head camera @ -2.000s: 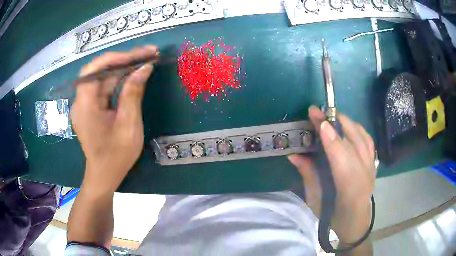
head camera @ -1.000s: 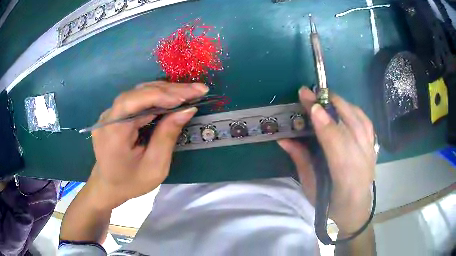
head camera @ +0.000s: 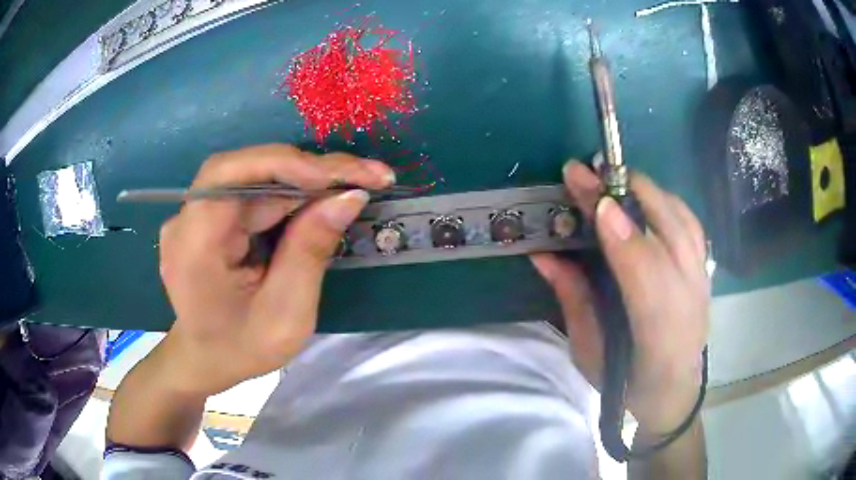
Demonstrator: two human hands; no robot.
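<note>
My left hand [head camera: 258, 253] pinches slim metal tweezers [head camera: 221, 194] between thumb and fingers. Their tips reach right, just above the silver holding strip [head camera: 477, 204], near a few loose red wires. My right hand [head camera: 648, 281] holds a soldering iron [head camera: 607, 117] upright, tip pointing away from me; its fingers also touch the strip's right end. The strip holds a row of several small round parts [head camera: 448, 232]; my left hand hides its left end. A pile of red jumper wires [head camera: 352, 82] lies beyond the strip. Whether the tweezers grip a wire is too small to tell.
A whitish packet [head camera: 70, 199] lies at the left. Another loaded strip [head camera: 155, 30] is at the far left edge. A black holder with a solder waste tray [head camera: 758, 150] and a yellow sponge [head camera: 827, 180] stand at the right. The black iron cord [head camera: 615, 375] hangs below my right hand.
My left hand has moved right from beside the packet to the strip's left part, and some red wires now lie nearer the strip. My right hand still holds the iron. The view has shifted slightly.
</note>
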